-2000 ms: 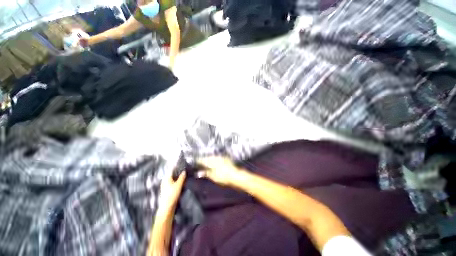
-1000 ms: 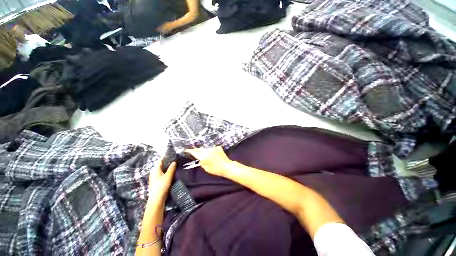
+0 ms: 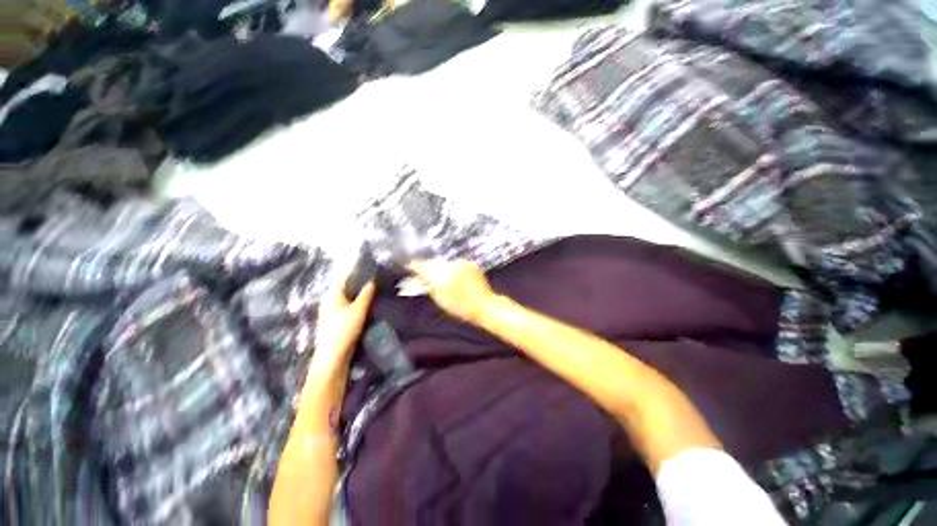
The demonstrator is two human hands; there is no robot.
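The plaid coat [image 3: 421, 218] lies on the table with its dark purple lining [image 3: 616, 283] facing up. My left hand [image 3: 347, 298] pinches the coat's edge where plaid meets purple. My right hand [image 3: 452, 288] is just right of it at the same edge, around a small silver tool, probably thread snips [image 3: 411, 287]. The tool is blurred and partly hidden in the fingers. A dark grey strip [image 3: 386, 347], perhaps a label or trim, lies on the lining below my hands.
Plaid coats are heaped at the left [image 3: 175, 380] and upper right [image 3: 709, 134]. Dark garments [image 3: 247, 92] lie across the white table [image 3: 462, 123]. Blurred dark piles stand along the far side.
The view has shifted, so the coat and hands appear higher. The other worker's arm at the far side is no longer clearly seen. My hands stay at the same coat edge.
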